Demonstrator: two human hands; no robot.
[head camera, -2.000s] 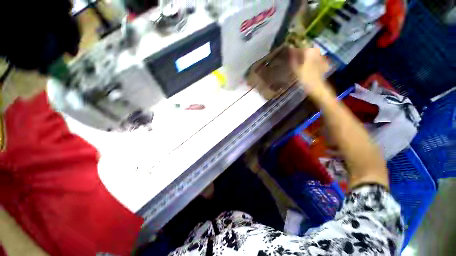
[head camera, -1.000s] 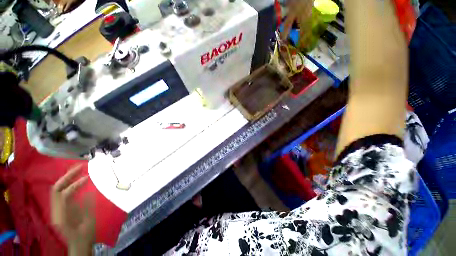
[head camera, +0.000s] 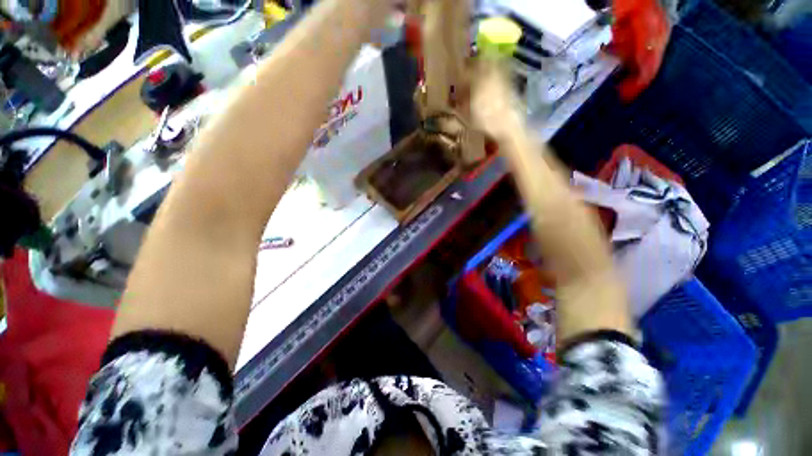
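My left forearm crosses in front of the sewing machine (head camera: 334, 134) to the top edge, where my left hand is cut off. My right hand (head camera: 495, 105) is blurred at the top centre, just below a yellow-green round thing (head camera: 499, 36); whether it holds anything cannot be told. Blurred brown upright shapes (head camera: 445, 53) stand beside it. An open brown box (head camera: 378, 189) sits at the right end of the white machine table (head camera: 307, 245), below my right hand. Small red snips (head camera: 278, 242) lie on the table, partly beside my left forearm.
Red cloth (head camera: 53, 365) lies at the left. The ruler-marked edge (head camera: 343, 298) runs along the table front. Blue crates (head camera: 699, 347) stand at the right, with red and white pieces (head camera: 663, 218) in and over them. Red cloth (head camera: 639, 44) hangs at the upper right. A lamp arm shows at the left.
My left hand has left the red cloth and my left arm now reaches up across the machine. My right arm has come down and left, bringing my right hand into view. The view has shifted.
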